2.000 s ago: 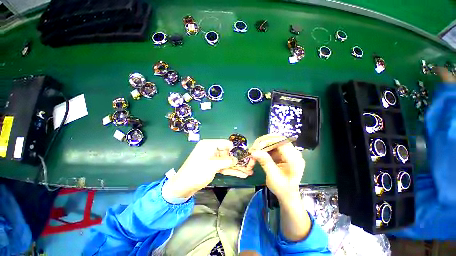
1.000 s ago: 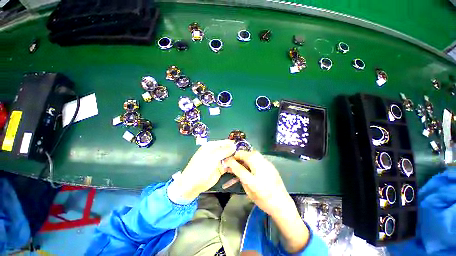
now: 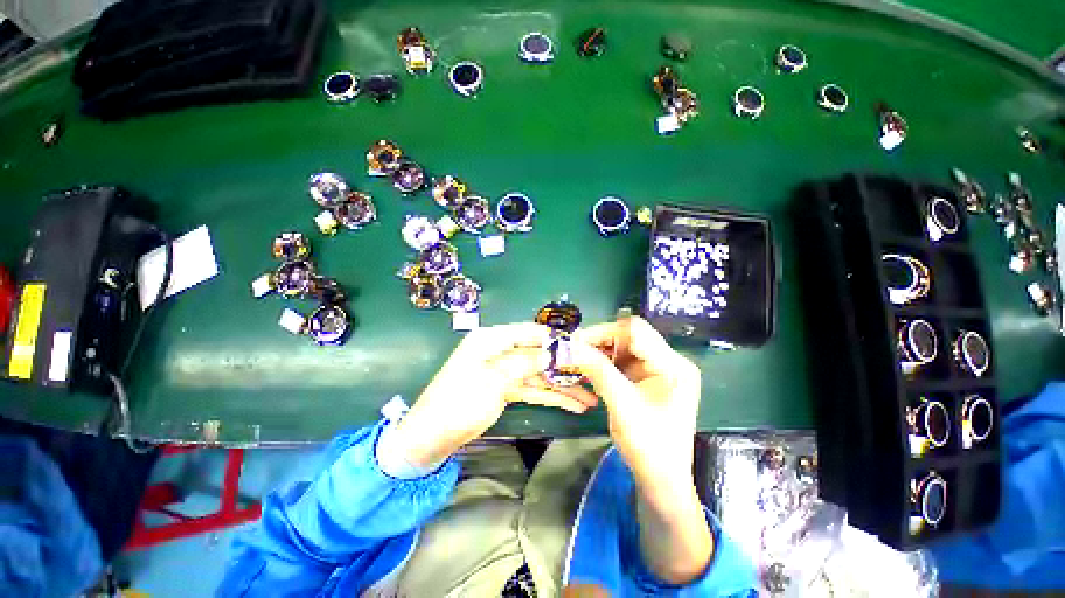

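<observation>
My left hand (image 3: 496, 371) holds a watch inner module (image 3: 563, 357) between its fingers near the bench's front edge. A coppery-dark round piece (image 3: 558, 314) sticks out from the module's far side. My right hand (image 3: 640, 371) is at the module's right side, fingertips close together. A thin stick, perhaps tweezers, shows only faintly at its fingers, so its grip is unclear. A black dish (image 3: 710, 276) with small white parts lies just beyond my right hand. More modules (image 3: 438, 259) with white tabs lie in groups at the left.
A black foam tray (image 3: 948, 386) with ringed watch cases is at right. A black box (image 3: 76, 286) and white slip (image 3: 179, 266) are at left. Black trays (image 3: 199, 53) stand far left. Clear plastic packaging (image 3: 777, 514) is low right. Another person's blue sleeve (image 3: 1034, 467) is at right.
My right hand has opened out a little to the right from over the module, which now shows more. The whole view has shifted slightly. The neighbour's sleeve has moved lower than two seconds ago.
</observation>
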